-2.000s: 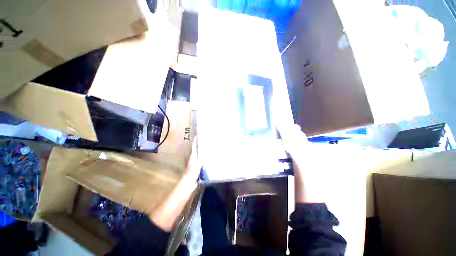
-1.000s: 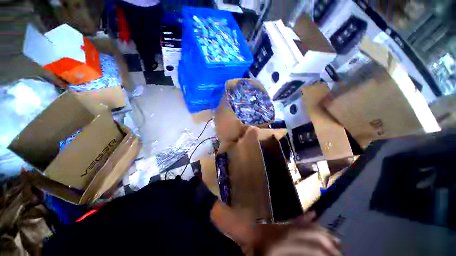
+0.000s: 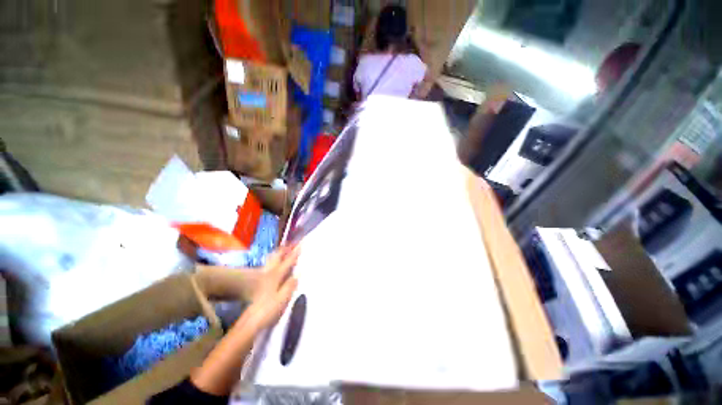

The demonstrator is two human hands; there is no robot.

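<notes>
A large white product box [image 3: 404, 245] fills the middle of the view, its long side running away from me. Its left side shows a dark product picture and a dark oval mark. My left hand [image 3: 273, 285] lies against that left side with its fingers spread along the edge, holding the box. The sleeve is cut off at the bottom edge. My right hand is not visible. A brown cardboard strip [image 3: 514, 293] runs along the box's right side. Crinkled clear plastic [image 3: 297, 395] shows at its near edge.
An open carton [image 3: 127, 316] with small blue items stands at lower left, beside white plastic wrap [image 3: 95, 261]. An orange-and-white box [image 3: 237, 210] lies beyond it. A person [image 3: 389, 67] is at the back. Stacked cartons [image 3: 257, 99] stand back left; white printed boxes [image 3: 574, 285] stand right.
The view has swung; the white box, at the lower right edge a second ago, now fills the middle. The blue crates have left the view, and a person at the back has come into it.
</notes>
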